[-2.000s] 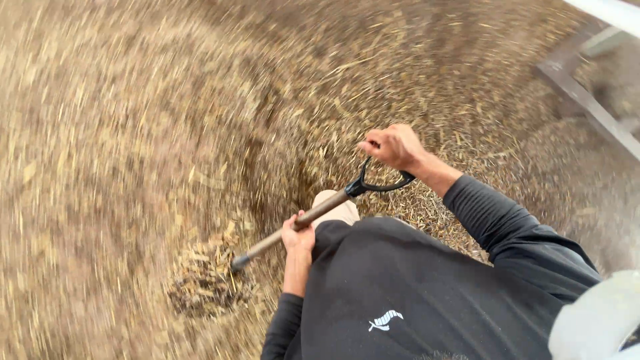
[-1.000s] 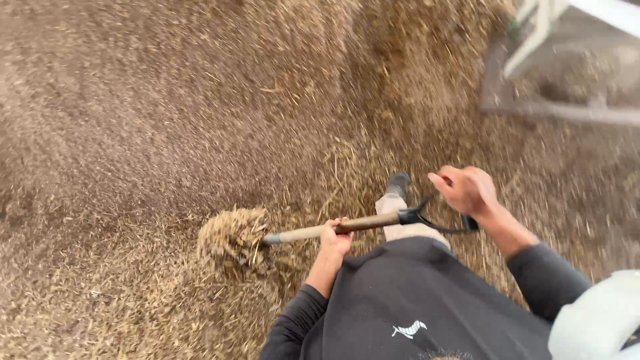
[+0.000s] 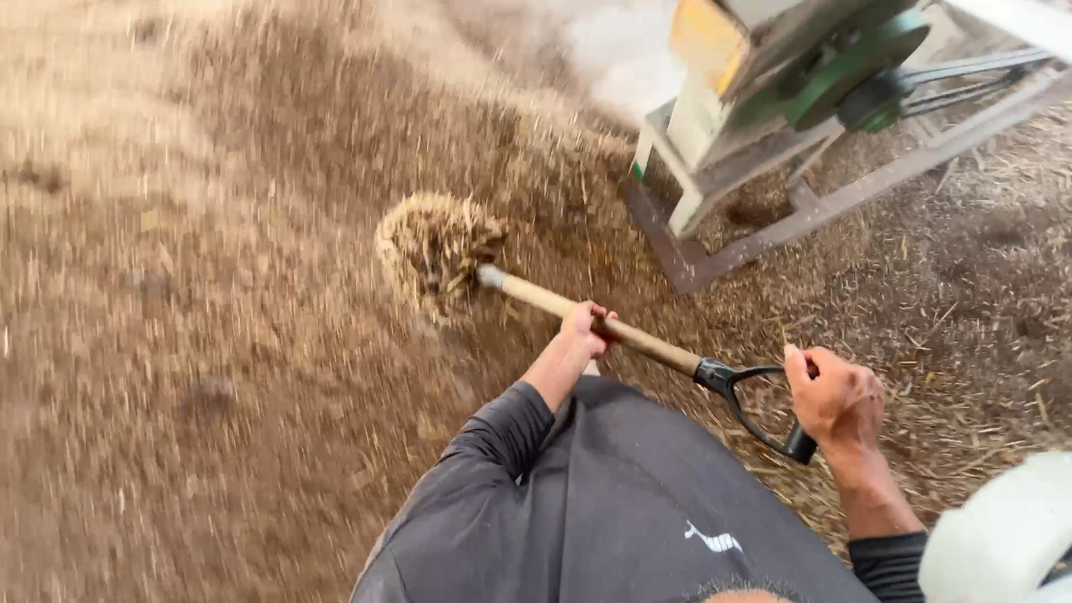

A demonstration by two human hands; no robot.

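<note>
A shovel with a wooden shaft [image 3: 657, 345] and a black D-shaped grip [image 3: 737, 398] lies slantwise in front of my body. My left hand [image 3: 589, 328] is closed around the middle of the shaft. My right hand [image 3: 836, 395] is wrapped on the crossbar of the D-grip. At the shaft's far end a heap of chopped straw-like material [image 3: 435, 247] sits on the blade and hides it.
Loose chopped plant material [image 3: 209, 377] covers the ground, blurred at the left. At the upper right stands a machine with a green pulley [image 3: 858, 71], belts [image 3: 971, 75] and a metal base frame [image 3: 804, 218]. Pale dust [image 3: 628, 54] hangs beside it.
The shovel's blade end has swung up and round toward the machine, carrying a heap. Two seconds ago it pointed down and left. The view has turned, showing more of the machine.
</note>
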